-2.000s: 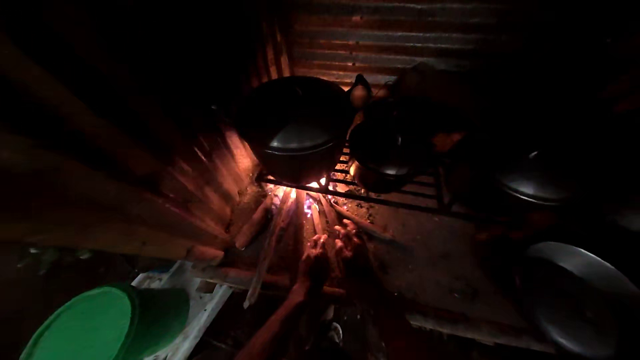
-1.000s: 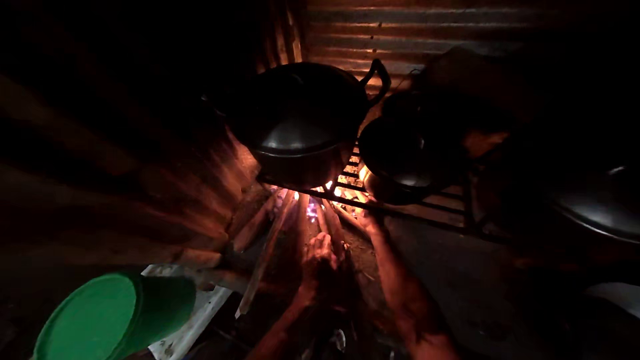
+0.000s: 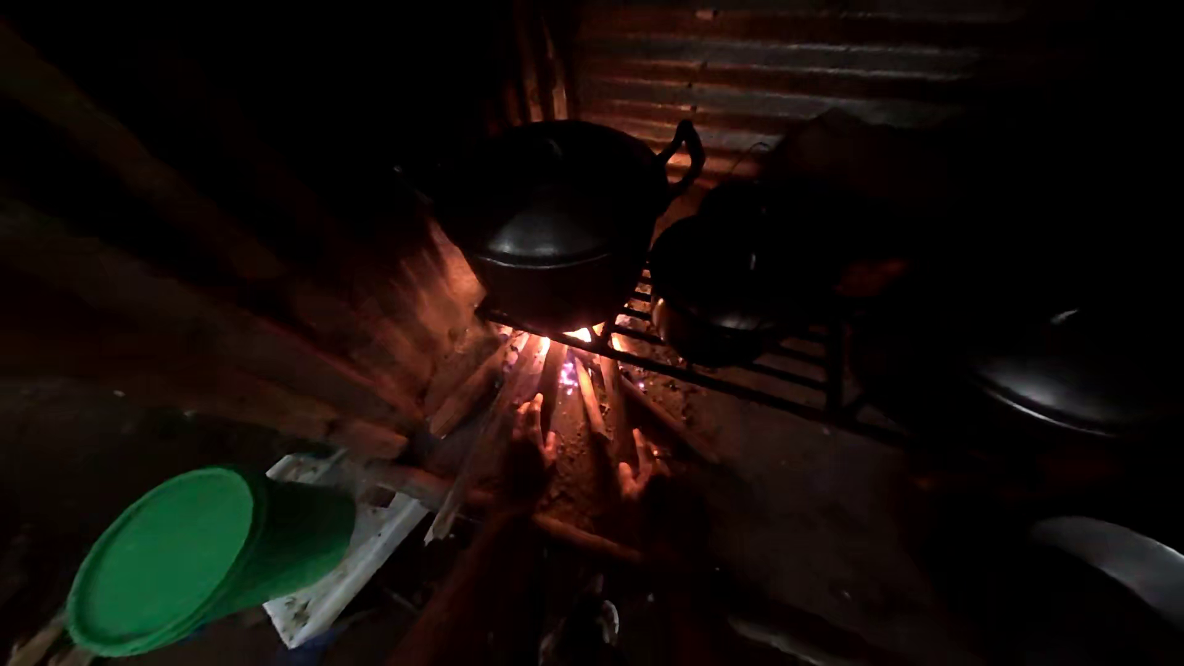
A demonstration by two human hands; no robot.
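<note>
My left hand [image 3: 531,444] is low over the firewood, its fingers lit by the fire and close to the sticks at left. Just right of it, my right hand [image 3: 643,472] is beside the lower end of a firewood stick [image 3: 614,398]; whether either hand touches or grips wood is too dark to tell. Several sticks run under a metal grate [image 3: 712,381] into the glowing fire [image 3: 578,335]. A large lidded pot [image 3: 555,240] sits on the grate above the flames, with a smaller dark pot [image 3: 708,305] to its right.
A green plastic bucket [image 3: 166,560] leans near a pale board [image 3: 347,578] at lower left. Corrugated metal sheeting [image 3: 786,60] stands behind the pots. Another lid [image 3: 1054,398] and a metal basin [image 3: 1119,555] are at the right. A wooden pole [image 3: 587,538] lies across the near side.
My right hand has drawn back from the fire's edge under the grate, where it was a second ago, to the near part of the firewood.
</note>
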